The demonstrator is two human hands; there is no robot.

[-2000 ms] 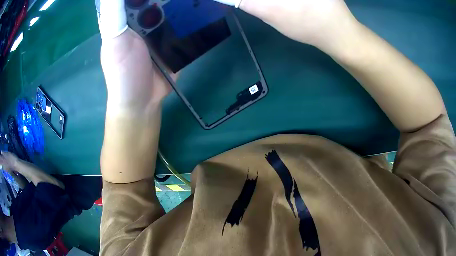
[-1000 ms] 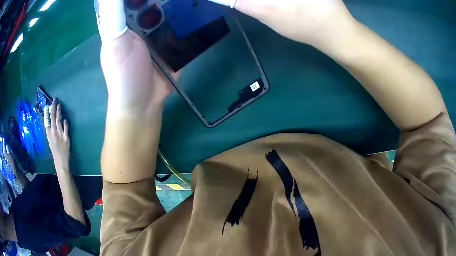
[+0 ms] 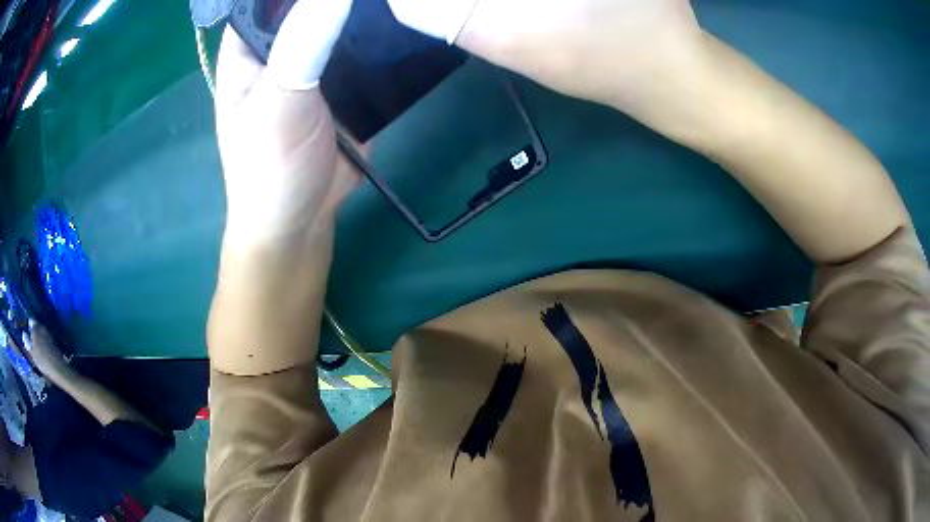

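A phone frame [image 3: 396, 200] with a thin dark rim, a see-through lower part and a small white label at its near right corner is held tilted above the green mat. A dark panel fills its upper part. My left hand [image 3: 280, 133] holds its left side, with white finger cots on the fingers and one finger across the camera end. My right hand [image 3: 571, 46] is at its upper right side; its fingertips, with a white cot, are partly cut off by the top edge. The frame's far end is hidden by my fingers.
The green mat [image 3: 653, 204] lies under my hands. A shiny blue crumpled heap [image 3: 63, 260] is at the far left. Another person's arm [image 3: 82, 387] and dark sleeve are at the lower left. A yellowish hose [image 3: 352, 345] hangs at the near edge beside my left forearm.
My left fingers have shifted over the frame's camera end, and the frame has moved slightly up. The other person's hand has drawn back, and the phone part at the left is gone from the mat.
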